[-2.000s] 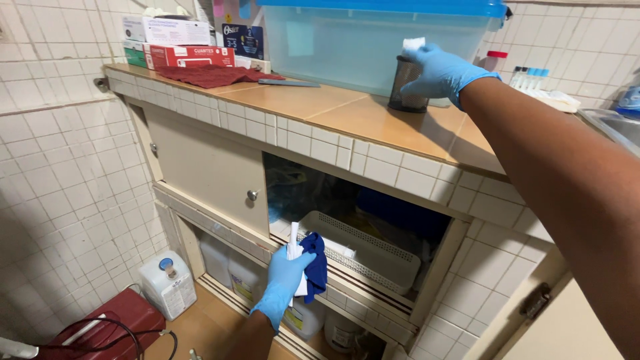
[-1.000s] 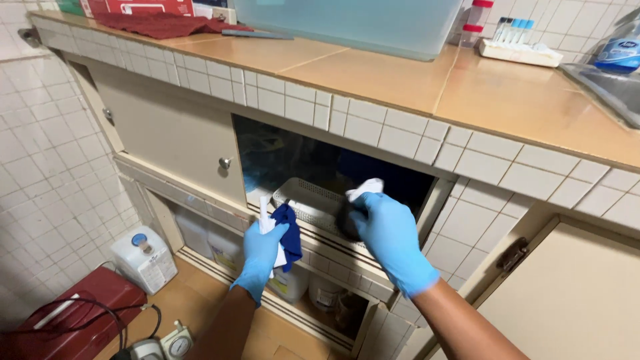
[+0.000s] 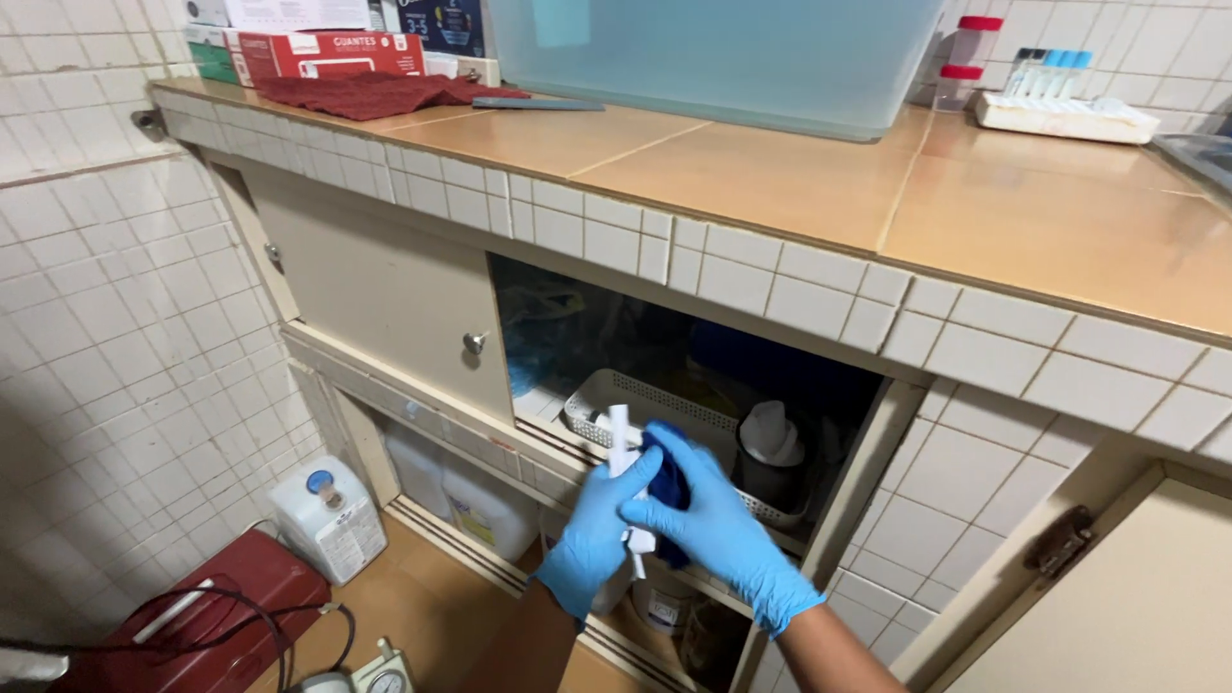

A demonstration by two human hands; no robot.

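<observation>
Both my hands wear blue gloves and meet in front of the open cupboard. My left hand (image 3: 602,525) grips white rolled papers (image 3: 619,433) that stick out above and below its fingers. A dark blue cloth (image 3: 671,472) lies between the hands, and my right hand (image 3: 707,515) has its fingers around it. Behind them, a white perforated basket (image 3: 664,399) sits on the cupboard shelf. A dark cup (image 3: 770,472) with crumpled white material (image 3: 771,433) at its top stands at the basket's right end.
On the tiled counter (image 3: 751,192) are a large plastic tub (image 3: 703,58), a red cloth (image 3: 375,93), a glove box (image 3: 322,56) and a tube rack (image 3: 1064,117). A sliding door (image 3: 385,289) covers the cupboard's left. A white jug (image 3: 330,520) and a red case (image 3: 221,606) stand below.
The dark cup, held by my right hand above the counter two seconds ago, now stands in the cupboard. My right hand has let go of it and moved left to the blue cloth.
</observation>
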